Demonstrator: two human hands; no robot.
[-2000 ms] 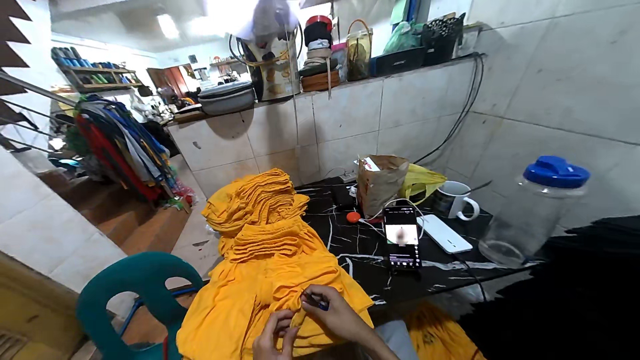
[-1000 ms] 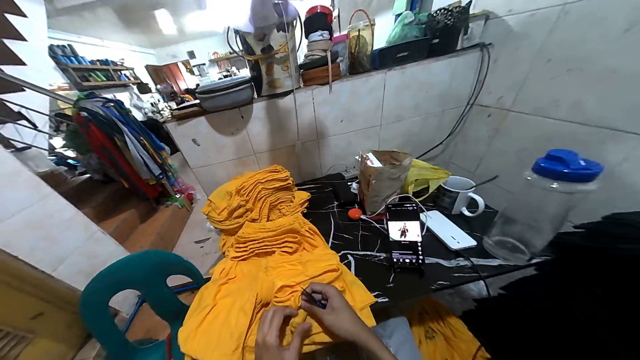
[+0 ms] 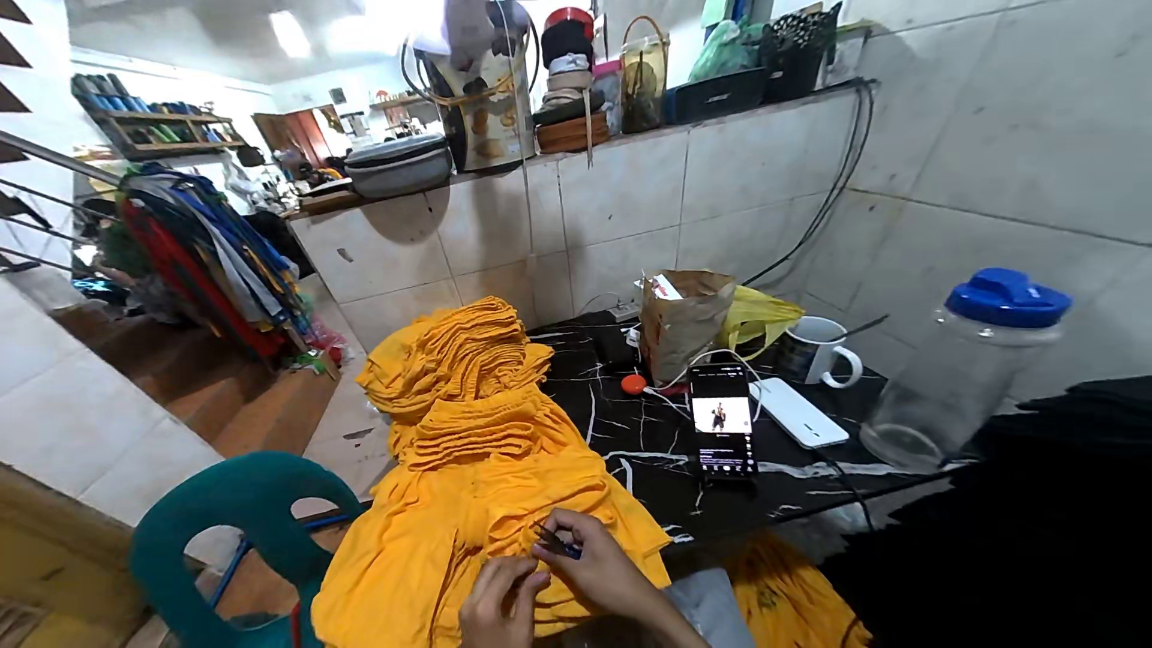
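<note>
Several yellow-orange cloth garments [image 3: 405, 540] lie spread over the near part of the table, with gathered, folded stacks of the same cloth [image 3: 450, 360] behind them. My right hand [image 3: 589, 558] holds a small dark thread snipper [image 3: 556, 543], its tips pointing up and left over the cloth. Just left of it, my left hand [image 3: 499, 598] rests on the cloth with bent fingers, pinching at the fabric. Whether a thread lies between its fingers is too small to tell.
On the black marbled table [image 3: 648, 441] stand a lit phone [image 3: 723, 418], a white power bank [image 3: 799, 412], a paper bag [image 3: 684, 324], a mug [image 3: 814, 351] and a plastic jug [image 3: 963, 378]. A green chair [image 3: 243, 495] is at left; more yellow cloth [image 3: 783, 585] hangs at lower right.
The fingers of both hands have shifted slightly over the cloth, while the snipper stays in my right hand. The picture on the phone's screen has changed.
</note>
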